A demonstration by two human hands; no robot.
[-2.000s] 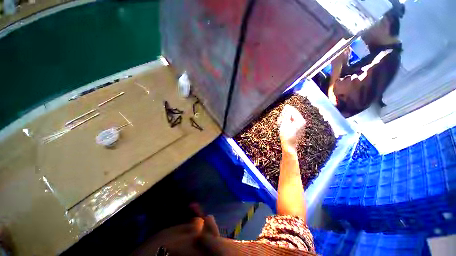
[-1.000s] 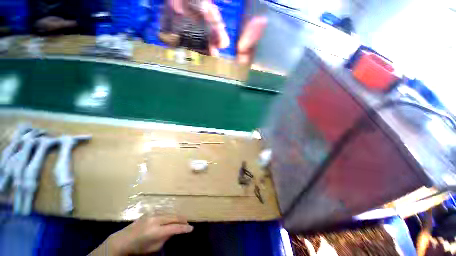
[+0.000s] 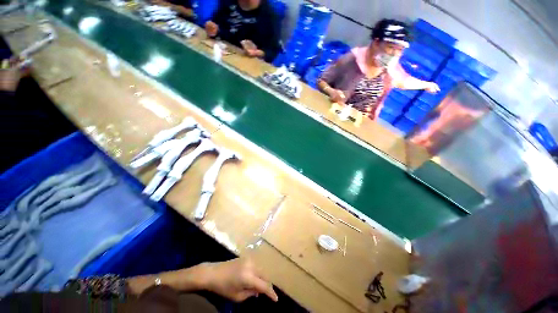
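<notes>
My left hand (image 3: 248, 280) is at the front edge of the bench, low in the view, fingers loosely bent; nothing shows in it. My right hand is not in view. Several pale handle-like mouldings (image 3: 211, 183) lie side by side on the bench, beyond and left of my left hand. A small white glue dish (image 3: 327, 243) stands on the cardboard mat (image 3: 300, 235), with a thin stick beside it. A few dark curved strips (image 3: 375, 287) lie in a small pile at the lower right. A white bottle (image 3: 413, 282) lies beside them.
A blue tote (image 3: 131, 241) with rows of pale mouldings is at the lower left. A green conveyor (image 3: 293, 143) runs beyond the bench. A scuffed grey-red cabinet (image 3: 489, 244) stands at the right. Two people sit across the belt; another person's hand shows at the far left.
The view has swung left from the strip bin to the bench and tote. My right hand, earlier in the strip bin, has left the view. My left hand remains by the bench edge.
</notes>
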